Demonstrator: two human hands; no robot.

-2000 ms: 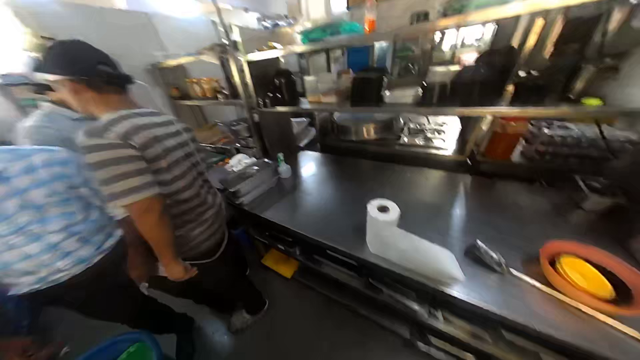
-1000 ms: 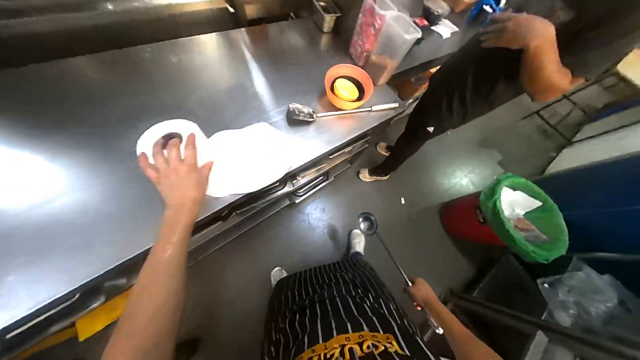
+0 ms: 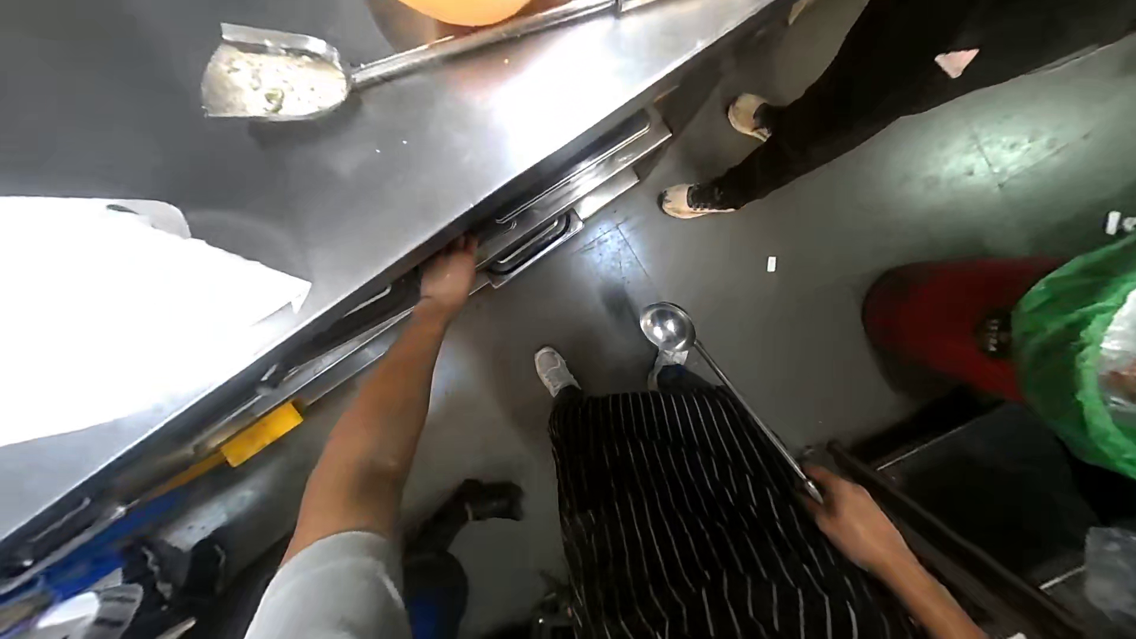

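Note:
My left hand (image 3: 449, 272) reaches under the front edge of the steel worktop (image 3: 373, 186), among metal pans and rails on the shelf below. Its fingertips are partly hidden, and whether they grip anything does not show. Closed around the handle end of a long steel ladle (image 3: 667, 327) is my right hand (image 3: 839, 510), low at the right; the ladle's bowl hangs over the floor. On the worktop lie a metal scoop (image 3: 275, 82) with food residue and the loose white paper sheet (image 3: 133, 302) of a roll.
An orange bowl (image 3: 466, 7) is cut off at the top. Another person's legs (image 3: 799, 124) stand beyond the worktop's corner. At right is a red bin (image 3: 950, 319) with a green liner (image 3: 1074, 355). A yellow object (image 3: 262, 433) juts from below the worktop.
My left hand has left the paper roll and moved below the worktop's edge. My right hand still holds the ladle. The view has shifted closer to the worktop's edge.

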